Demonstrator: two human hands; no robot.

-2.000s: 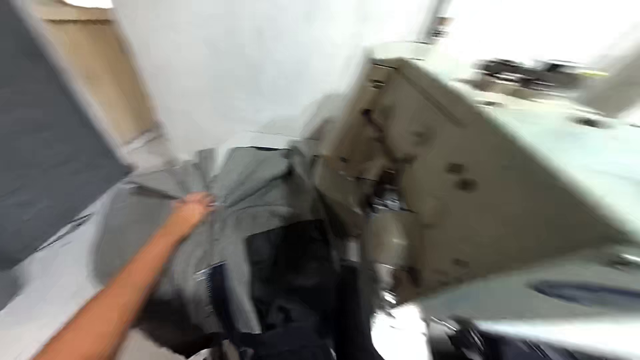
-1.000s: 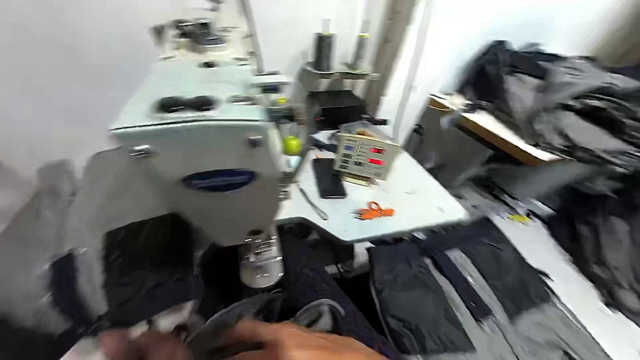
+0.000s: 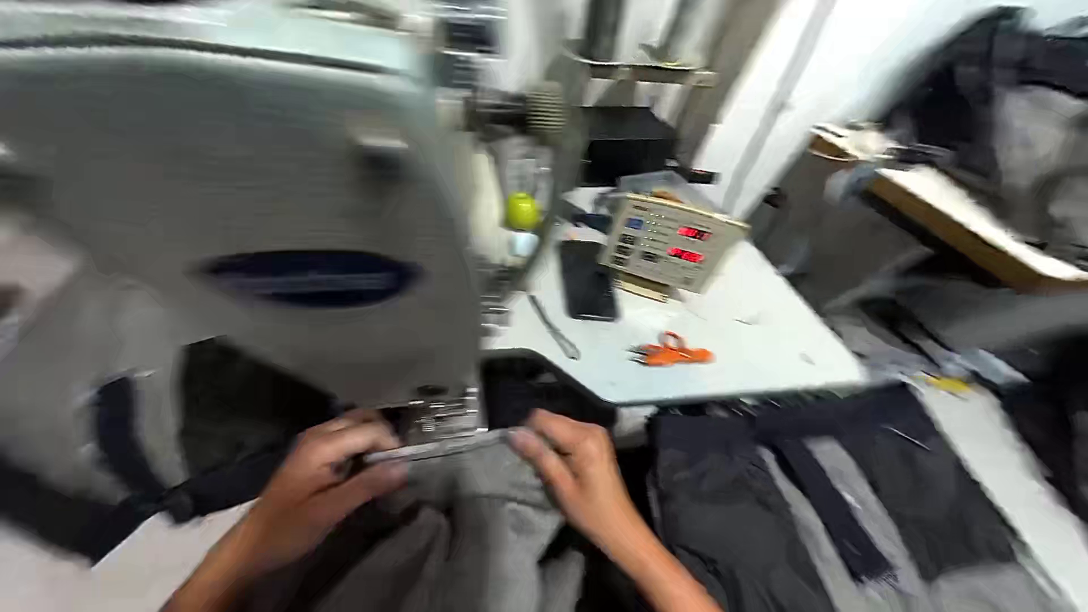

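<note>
A grey and black fabric garment (image 3: 484,518) is stretched between my hands, its folded edge raised at the presser foot (image 3: 442,415) of an industrial sewing machine (image 3: 280,178). My left hand (image 3: 327,484) pinches the edge left of the foot, thumb and fingers closed on it. On the other side of the foot, my right hand (image 3: 582,476) grips the same edge between thumb and fingers. The needle area is blurred. Orange thread snips (image 3: 671,350) lie on the white machine table (image 3: 765,340), near a black phone (image 3: 586,280) and a control panel (image 3: 676,242) with red digits.
Dark and grey garment pieces (image 3: 790,501) hang at the table's front right. More grey and black fabric (image 3: 255,408) lies left of the machine head. Thread cones stand behind. A wood-edged board (image 3: 960,204) and piled garments (image 3: 1020,110) are at the right.
Both hands, low in the view a second ago, are now at the presser foot with the garment edge held. The view has swung right and come closer to the machine.
</note>
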